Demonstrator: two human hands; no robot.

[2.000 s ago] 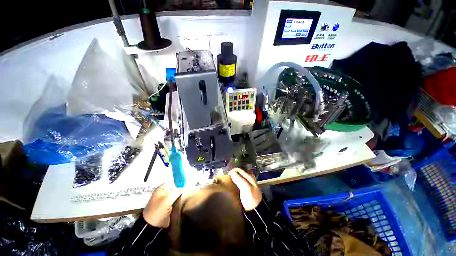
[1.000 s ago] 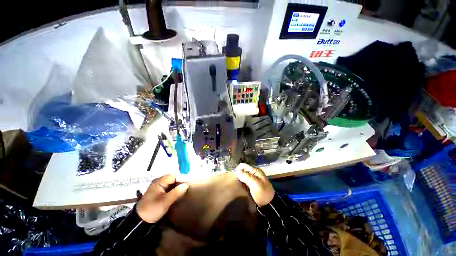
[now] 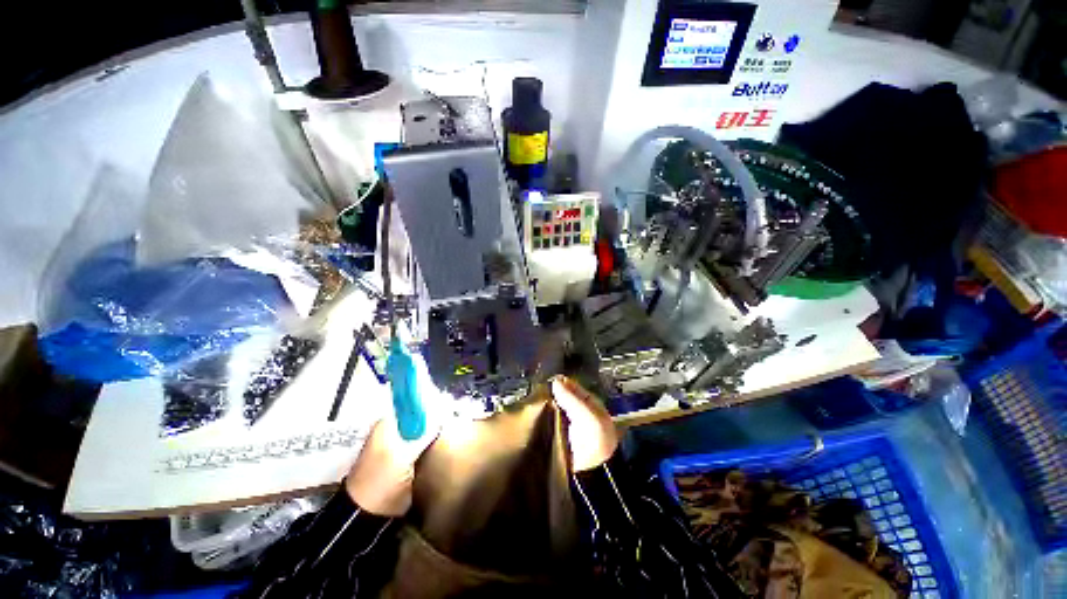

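A golden-tan garment piece [image 3: 486, 474] hangs from the table's front edge towards my lap, its top edge at the front of the grey button sewing machine [image 3: 480, 339]. My left hand [image 3: 386, 465] holds the cloth's left side, just below the turquoise screwdriver handle [image 3: 406, 392]. My right hand [image 3: 584, 424] holds the cloth's right side, where it folds up, below the machine head's right side. The presser foot area is bright with glare, and I cannot make out a button there.
A blue basket [image 3: 872, 468] with brown garments stands at lower right. The button feeder [image 3: 725, 357] and green bowl [image 3: 819, 288] are right of the machine. A blue and clear plastic bag [image 3: 176, 310], bags of buttons [image 3: 193, 398] and a thread cone [image 3: 339, 53] are at left.
The cloth has shifted and now shows a raised fold beside my right hand. My left hand has moved up close to the screwdriver handle. The camera view has also shifted slightly.
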